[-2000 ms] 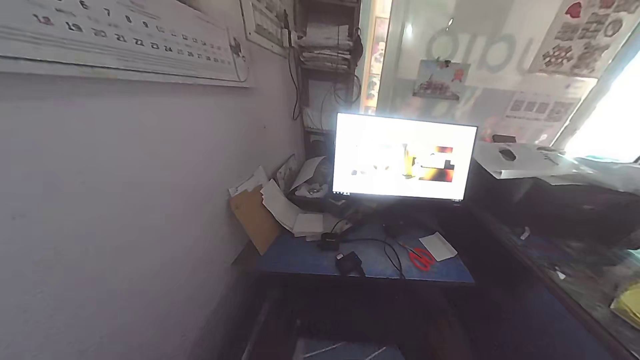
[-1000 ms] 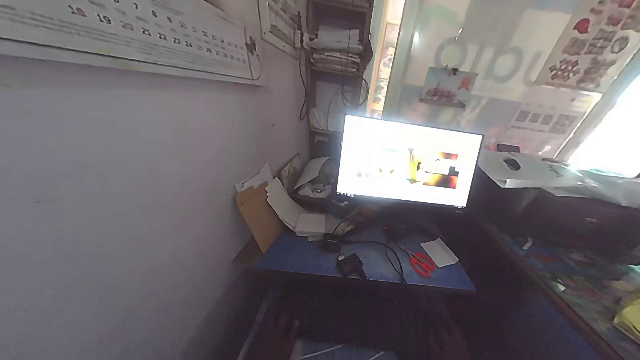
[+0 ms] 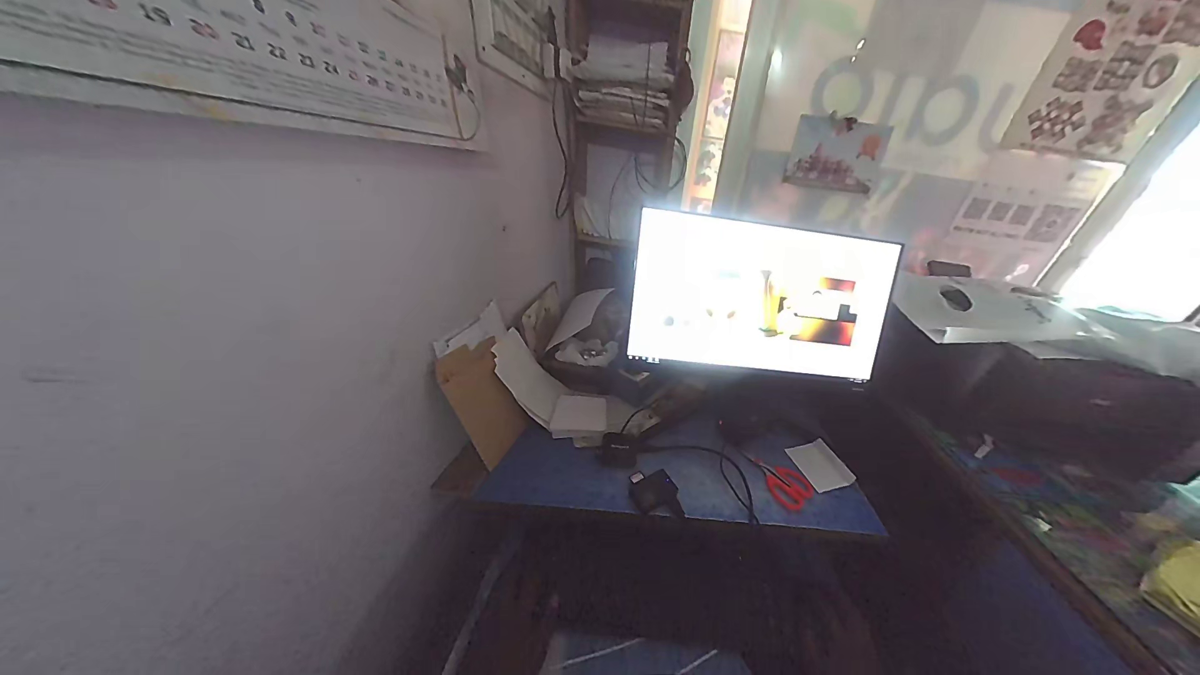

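Deep shadow covers the area below the blue desk [image 3: 581,483]. There my left hand [image 3: 532,600] and my right hand [image 3: 832,623] show faintly, one at each side of a dark surface that may be a keyboard. Their fingers and anything in them cannot be made out. On the desk above them lie a black adapter [image 3: 656,491] with a cable, a second black connector [image 3: 618,449], red-handled scissors [image 3: 787,487] and a white slip of paper [image 3: 820,465]. A lit monitor [image 3: 764,295] stands behind these.
Papers [image 3: 530,380] and a brown cardboard sheet [image 3: 483,398] lean by the left wall. Shelves [image 3: 623,127] with stacked papers rise behind. A cluttered counter [image 3: 1022,506] runs along the right, with a dark machine [image 3: 1078,403] under white plastic. A calendar [image 3: 281,66] hangs at upper left.
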